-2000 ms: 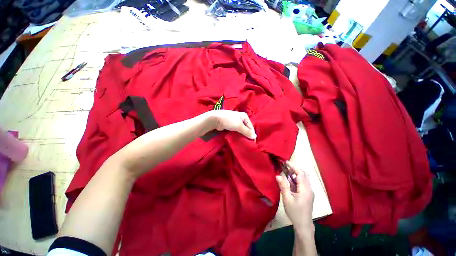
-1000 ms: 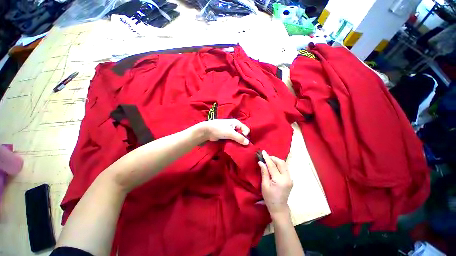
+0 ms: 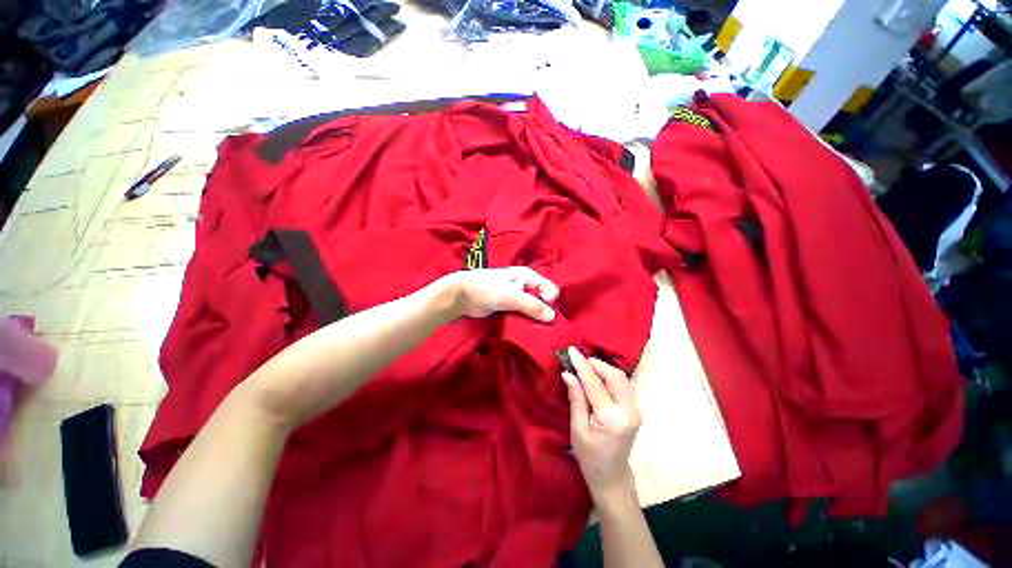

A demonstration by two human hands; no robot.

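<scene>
A red garment (image 3: 411, 178) lies spread and bunched in front of me, with a dark cuff (image 3: 310, 274) at the left and a dark edging along its far side. A black and yellow patterned trim (image 3: 477, 249) shows just beyond my left hand. My left hand (image 3: 508, 294) pinches a fold of the red cloth. My right hand (image 3: 601, 413) is just to the right and nearer to me. It holds a small dark tool (image 3: 565, 361), mostly hidden by the fingers, with its tip at the cloth.
A second red garment (image 3: 799, 300) lies at the right, touching the first. A black phone (image 3: 93, 479) and a pink item (image 3: 24, 353) are at the left. A slim dark tool (image 3: 152, 178) lies at upper left. Plastic bags (image 3: 505, 17) and a green bag (image 3: 666, 42) are at the far edge.
My right hand with the small tool has moved up and left from the garment's right edge to beside my left hand, then slightly down. My left hand still pinches the cloth.
</scene>
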